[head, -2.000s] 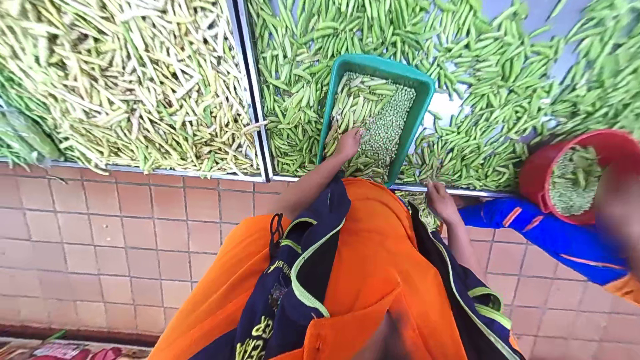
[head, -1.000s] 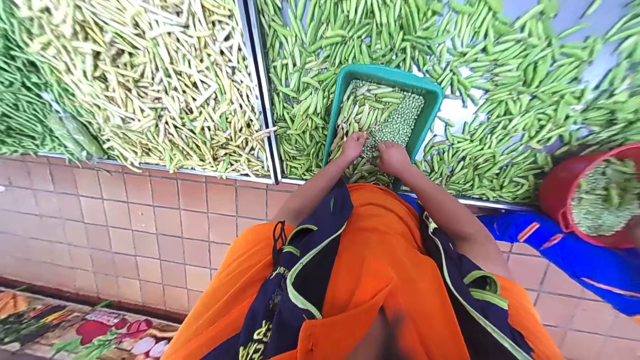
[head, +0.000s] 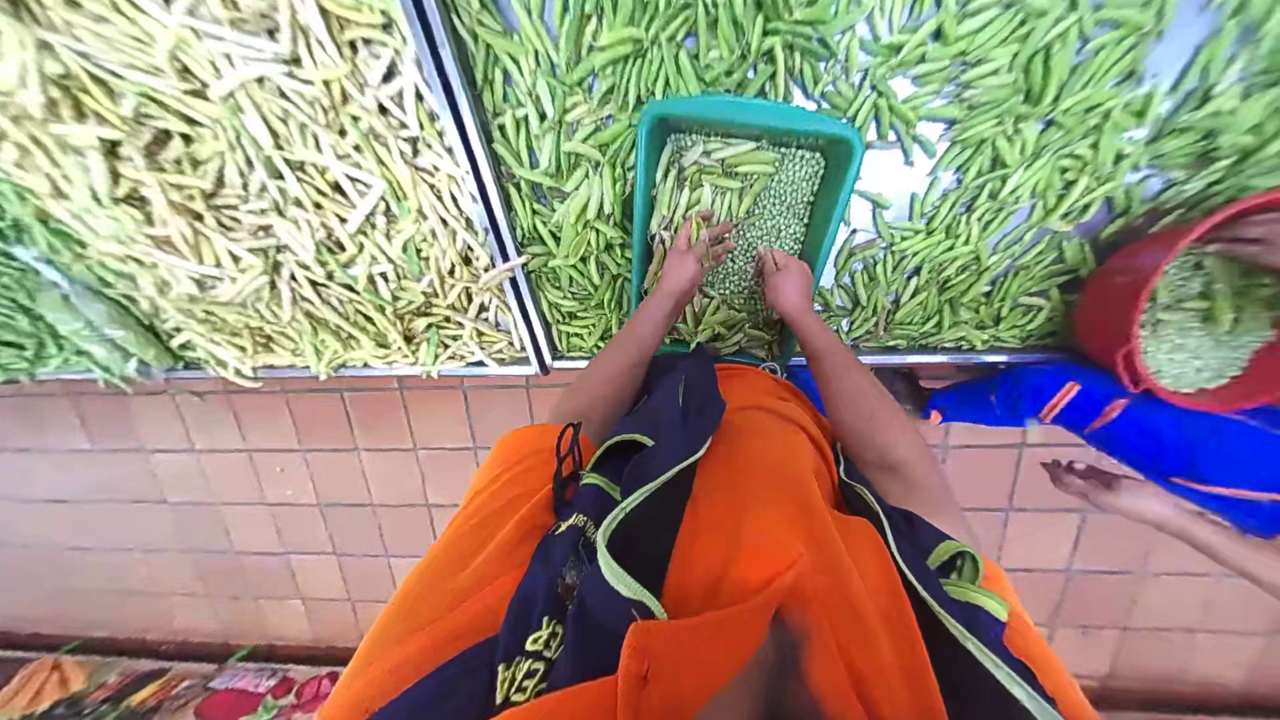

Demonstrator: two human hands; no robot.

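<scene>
A green plastic tub stands among pea pods, with shelled green peas on its right side and whole pods on its left. Over the pods in the tub, my left hand is palm up with its fingers apart, and a pod or piece of pod lies at the fingers. My right hand is curled above the peas near the tub's right wall; whether something small is between its fingers cannot be made out.
Green pea pods cover the display around the tub. Left of a metal divider lie pale bean pods. At right, a co-worker's hand reaches into a red bucket of peas; another hand shows below. Tiled wall runs beneath.
My right hand was outside the tub at its lower right two seconds ago and is now inside it. My left hand has opened. A co-worker's hand now shows below the blue garment.
</scene>
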